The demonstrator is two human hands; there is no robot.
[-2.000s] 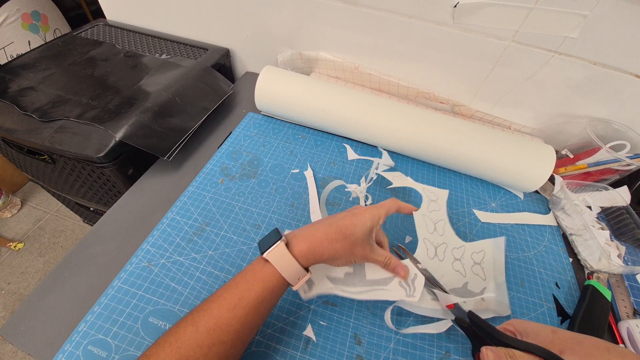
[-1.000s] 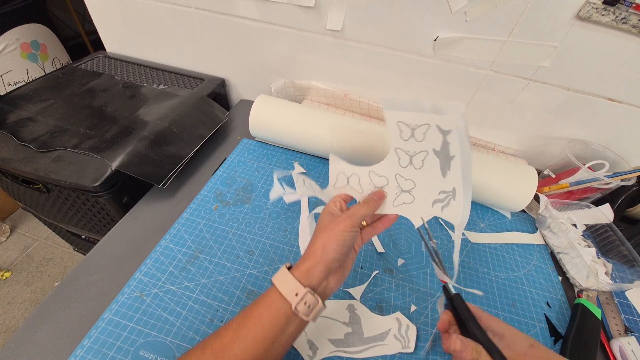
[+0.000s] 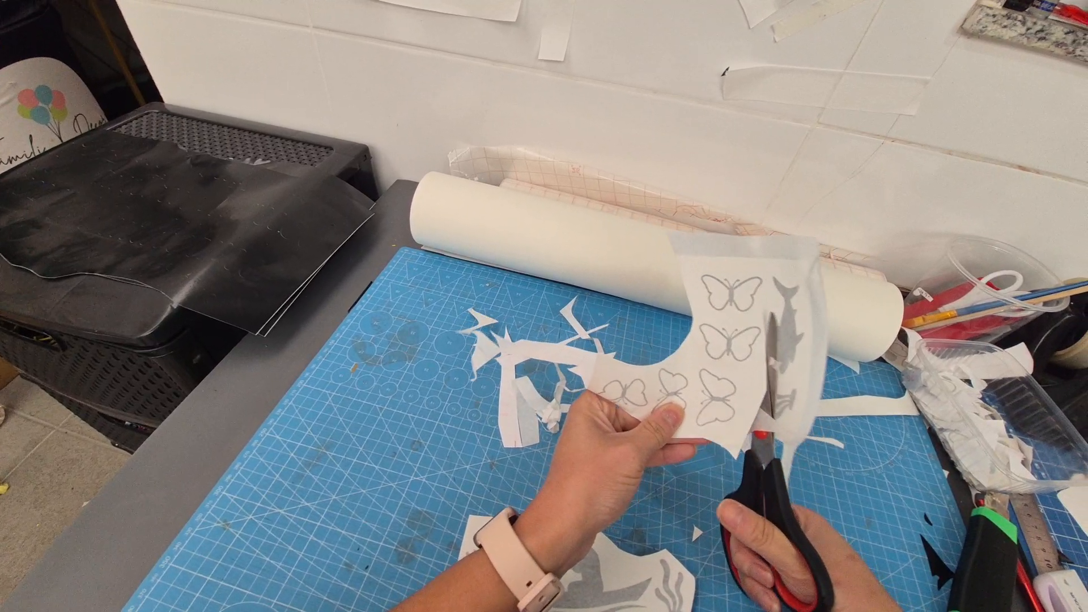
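My left hand [image 3: 625, 450], a pink-banded watch on its wrist, pinches the lower edge of a white sheet [image 3: 680, 374] printed with several butterfly outlines and a grey shark-like figure. My right hand [image 3: 778, 548] holds scissors [image 3: 765, 476] with black and red handles. Their blades lie along the sheet between the butterflies and the grey figure. Below my left wrist, partly hidden, a cut piece with grey figures [image 3: 603, 586] lies on the blue cutting mat [image 3: 340, 476].
White scraps [image 3: 518, 374] lie behind my left hand. A large white roll [image 3: 544, 225] spans the mat's back edge. At right are a clear plastic container [image 3: 1045, 408] of scraps and a black and green tool [image 3: 986, 561]. A black crate [image 3: 127, 357] stands left.
Two seconds ago my left hand held the piece with grey figures; now that lies on the mat. The butterfly sheet, on the mat then, is lifted, and the scissors have moved up into it.
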